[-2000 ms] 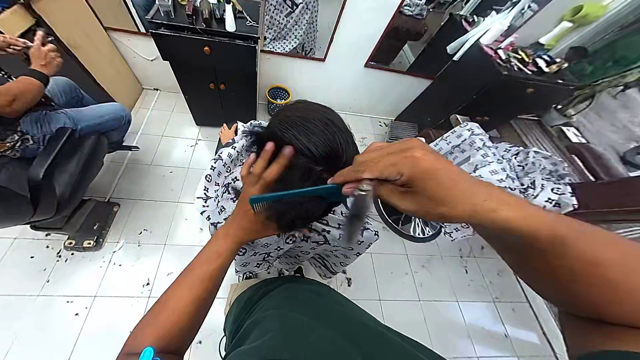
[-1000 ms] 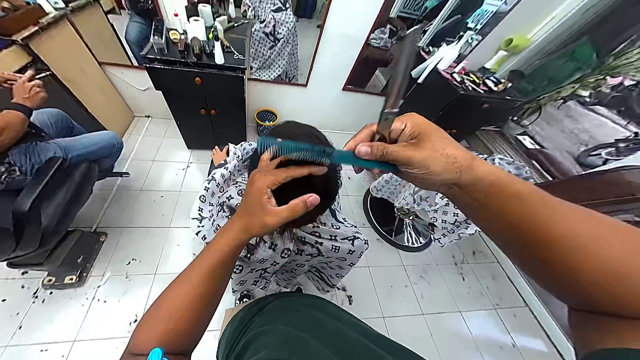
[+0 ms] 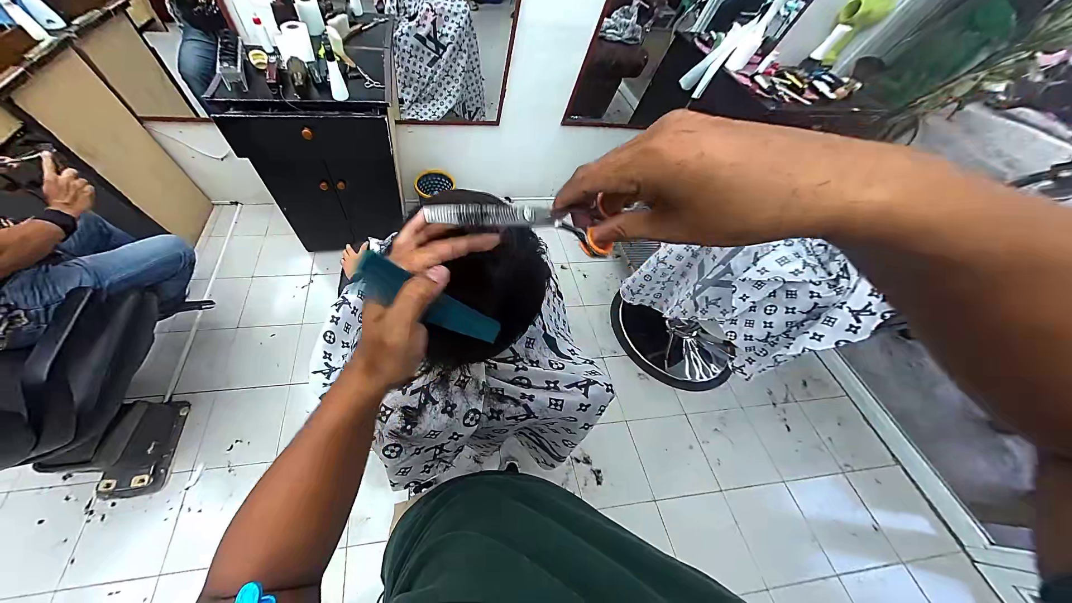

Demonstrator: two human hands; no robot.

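A seated person's dark-haired head (image 3: 494,285) is in the middle of the head view, above a white patterned barber cape (image 3: 519,402). My left hand (image 3: 402,310) is at the left side of the hair, its thumb holding a teal comb (image 3: 461,314) that slants across the back of the head. Its index and middle fingers reach over the top; whether hair lies between them cannot be told. In my right hand (image 3: 636,193) are thinning scissors (image 3: 490,215) with orange finger rings, their toothed blade level above my left fingers.
To the left another person sits on a black barber chair (image 3: 84,377). A black cabinet (image 3: 318,176) with bottles and clippers stands ahead, beside a yellow-rimmed basket (image 3: 434,182). A second cape (image 3: 770,301) drapes near a round chair base (image 3: 670,352) at right. Hair clippings lie on the tiles.
The comb has passed from my right hand to my left. The scissors, upright in my right hand a second ago, now lie level over the hair.
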